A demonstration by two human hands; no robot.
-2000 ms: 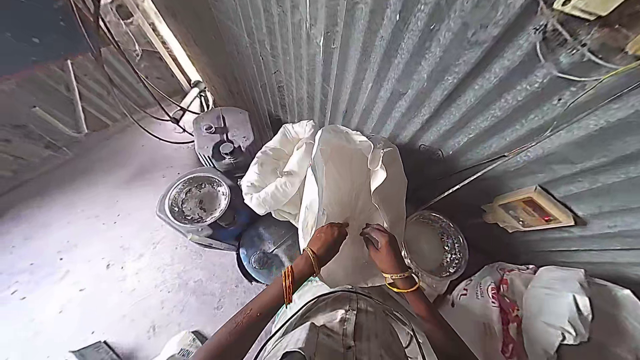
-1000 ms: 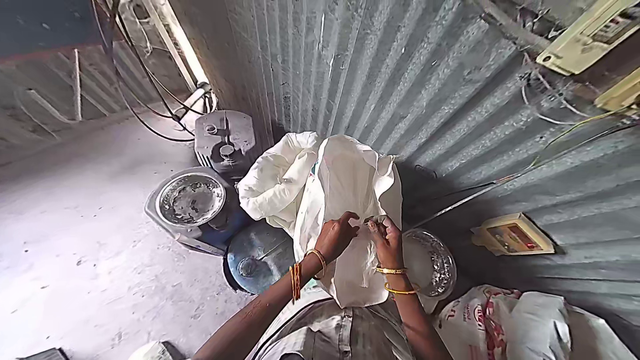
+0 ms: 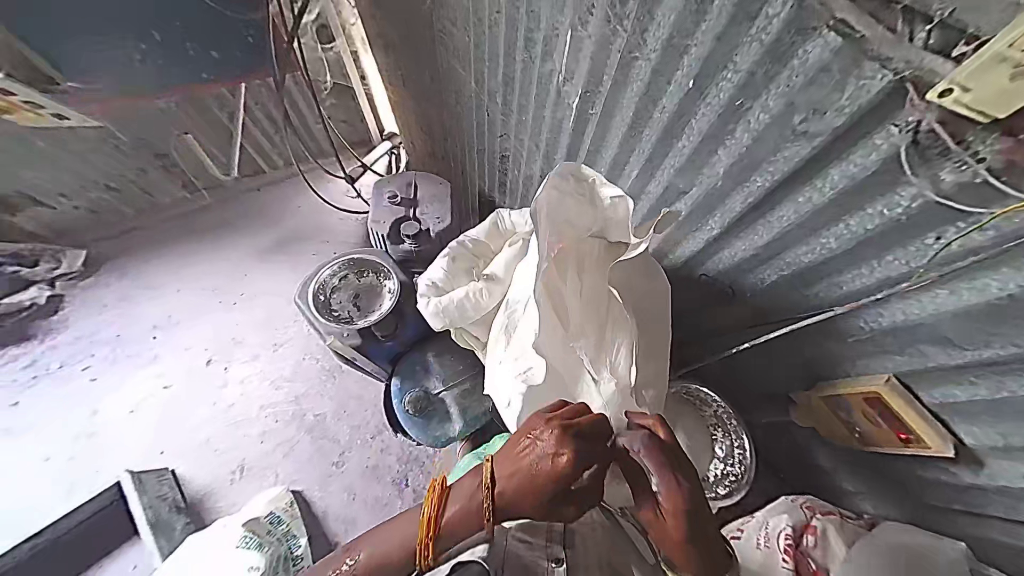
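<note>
A tall white sack (image 3: 576, 304) with a loose, gaping mouth stands in front of me. Both my hands pinch its near edge at the lower middle of the view. My left hand (image 3: 556, 460), with bangles at the wrist, has its fingers curled on the material. Close beside it, my right hand (image 3: 668, 488) grips the edge between thumb and fingers. What lies between the fingertips is too small to tell. Behind the sack, to the left, is another white sack (image 3: 472, 280) with a rolled rim. A metal bowl (image 3: 724, 448) holding pale material is right of my hands.
Left of the sacks stand a blue lidded drum (image 3: 440, 392), a jerrycan (image 3: 412, 212) and a container topped by a metal bowl (image 3: 354, 290). A corrugated metal wall (image 3: 640, 104) rises behind. Printed sacks (image 3: 800, 536) lie lower right, another (image 3: 248, 536) lower left. Cables hang upper left.
My hands have stayed on the sack's near edge and are lower in the view, closer together than two seconds ago. The sack's top now stands up higher.
</note>
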